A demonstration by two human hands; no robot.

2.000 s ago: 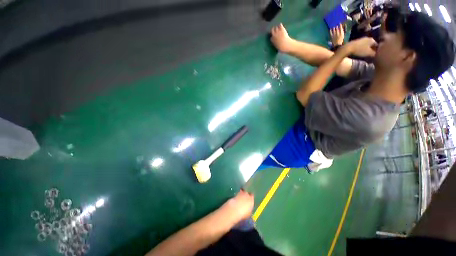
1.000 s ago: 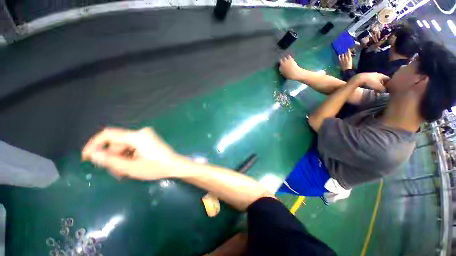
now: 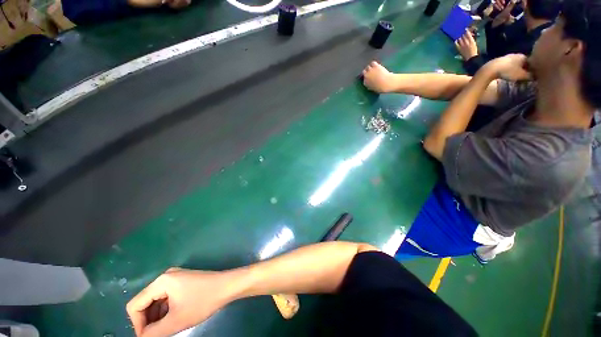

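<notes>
My right hand (image 3: 174,301) is at the lower left, above the green tabletop (image 3: 217,224). Its fingers are curled in, with a dark gap between thumb and fingers; I cannot tell if it holds something. The bare forearm and black sleeve cross the bottom. A mallet (image 3: 338,226) lies under the forearm, its black grip showing above and its yellowish head below. My left hand is not in view.
A dark belt (image 3: 198,125) crosses behind, bearing black housings (image 3: 381,34). A white post (image 3: 39,282) stands at left. Small metal rings (image 3: 377,123) lie near a seated neighbour (image 3: 520,164); that person's hand rests by the belt edge. Another person's sleeve shows at top left.
My right arm came into the picture reaching over the table, then its hand moved down and nearer. The view shifted, showing more belt; the near ring pile left the picture.
</notes>
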